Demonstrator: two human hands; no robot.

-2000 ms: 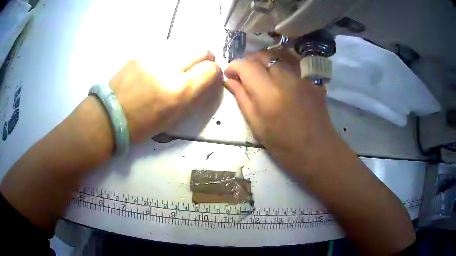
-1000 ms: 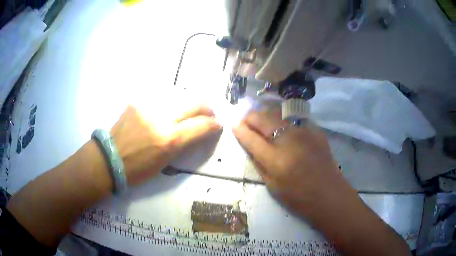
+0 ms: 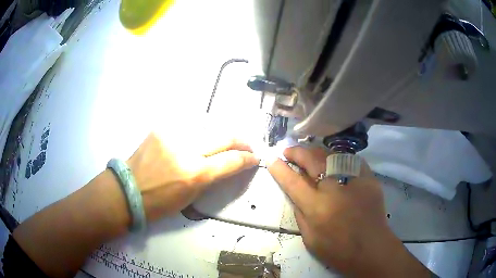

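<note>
The presser foot (image 3: 276, 129) stands under the machine head in strong lamp glare. My left hand (image 3: 190, 165), with a pale green bangle at the wrist, lies just left of and in front of the foot, fingertips pointing to it. My right hand (image 3: 332, 206) lies to the right, its fingertips close to the left ones at the foot's front edge. Whatever lies between the fingertips is washed out by glare, so I cannot tell whether either hand grips fabric. The white ribbed tension knob (image 3: 342, 164) hangs over my right hand.
The machine head (image 3: 380, 65) fills the upper right. White fabric (image 3: 427, 157) lies right of the needle area; more white pieces (image 3: 27, 65) are at the far left. A yellow object (image 3: 142, 13) is at the far edge. Brown tape (image 3: 247, 265) and a printed ruler (image 3: 136, 266) are in front.
The view has tilted up, showing more of the machine head and the yellow object. The fingertips have come closer together than one second ago, still in front of the presser foot.
</note>
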